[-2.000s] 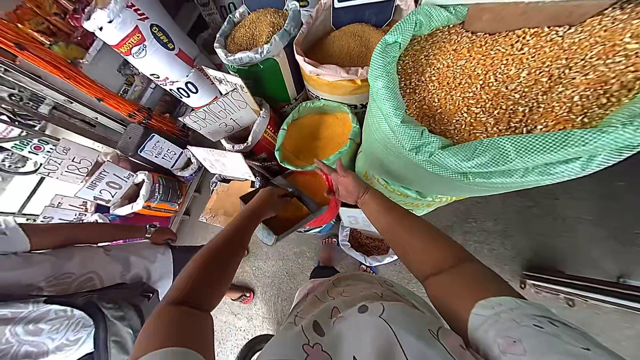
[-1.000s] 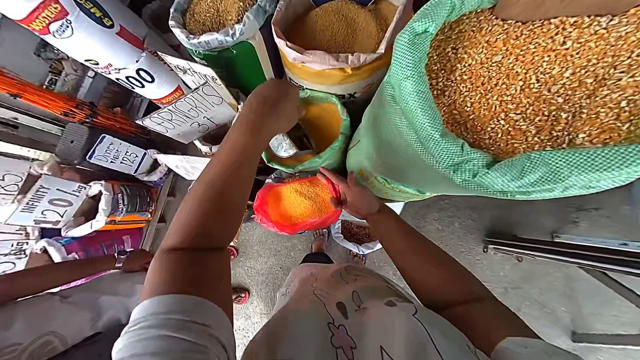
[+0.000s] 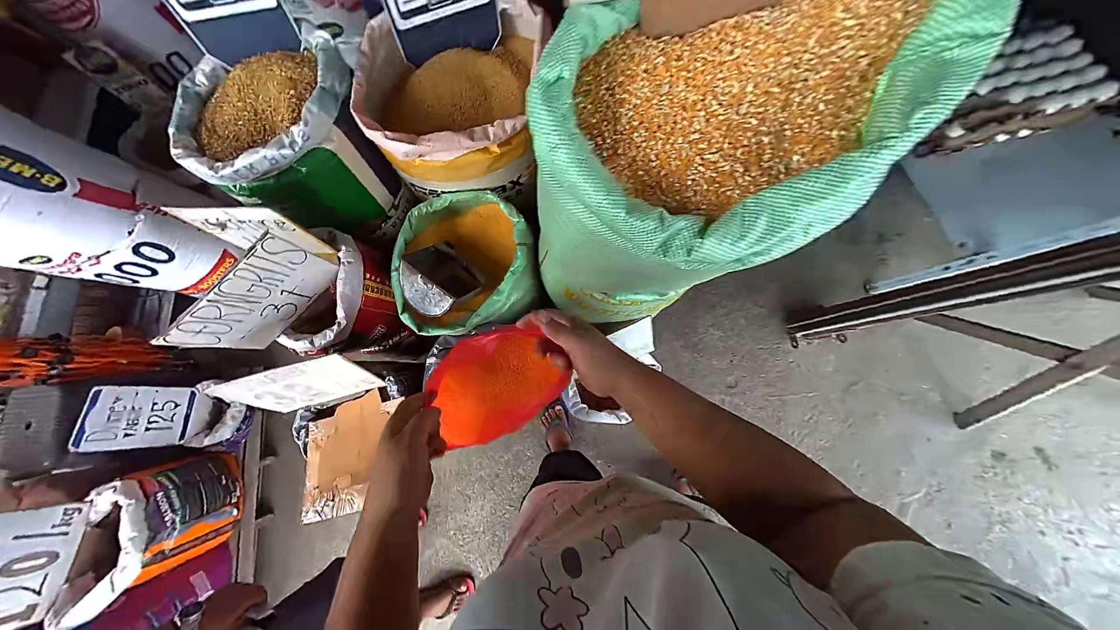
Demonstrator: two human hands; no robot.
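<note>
A red plastic bag [image 3: 499, 385] holding fine yellow-orange grain is stretched between my two hands. My left hand [image 3: 411, 429] grips its left edge, and my right hand [image 3: 577, 350] pinches its right rim. Just beyond the bag, a small green woven sack [image 3: 521, 284] holds fine yellow grain. A metal scoop [image 3: 442, 278] lies on that grain, inside the sack, with neither hand touching it.
A large green sack [image 3: 612, 227] of cracked corn stands at upper right. Other open grain sacks [image 3: 306, 175] and handwritten price signs [image 3: 254, 297] fill the left. A metal frame [image 3: 962, 289] juts in at right. Another person's hand [image 3: 232, 604] shows at lower left.
My left hand has left the scoop in the small green sack and come back to hold the red bag's left side. Two seconds ago it held the scoop over the bag. The view has shifted.
</note>
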